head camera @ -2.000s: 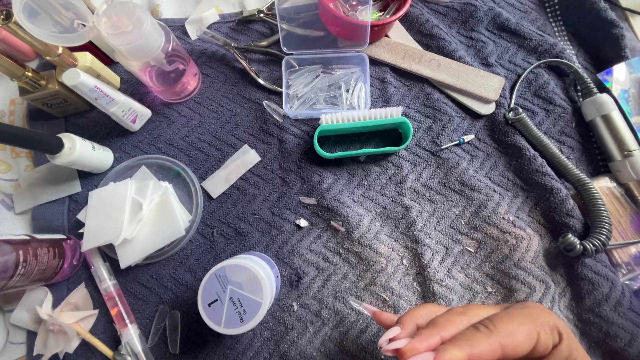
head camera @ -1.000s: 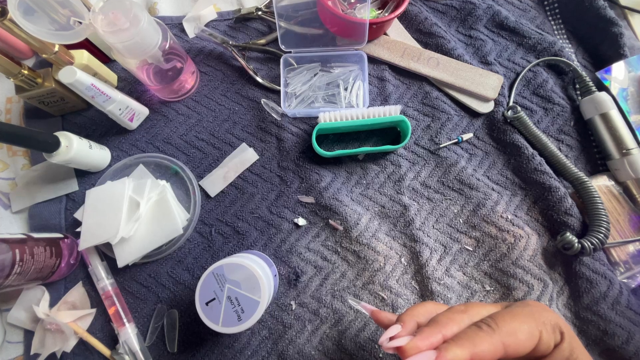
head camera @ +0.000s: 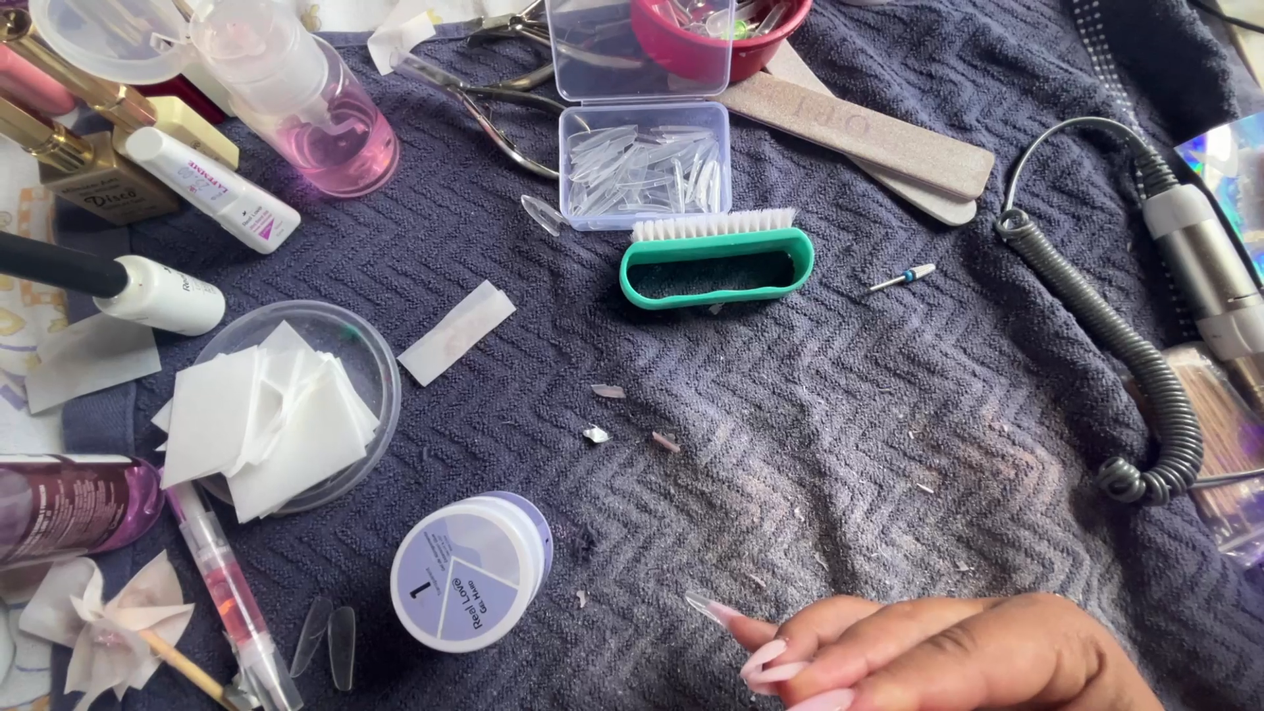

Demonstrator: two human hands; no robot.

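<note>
At the lower right edge is my right hand (head camera: 948, 652), its back up and its fingers curled to the left. One fingertip bears a long clear nail tip (head camera: 709, 604); the other visible nails are pale pink. The palm side and the lower fingers are cut off by the frame, so whether it holds something cannot be told. My left hand is out of view. A lidded gel jar (head camera: 464, 573) stands left of my right hand. Farther back lie a green nail brush (head camera: 716, 267), a clear box of nail tips (head camera: 647, 168) and a drill bit (head camera: 901, 278).
A dark towel (head camera: 849, 395) bears nail scraps and dust. Left are a dish with white wipes (head camera: 390, 415), a pump bottle (head camera: 336, 138) and polish bottles. Nippers (head camera: 504, 128), a red bowl (head camera: 750, 54) and nail files (head camera: 869, 128) lie at the back. A nail drill (head camera: 1200, 257) with coiled cord is right.
</note>
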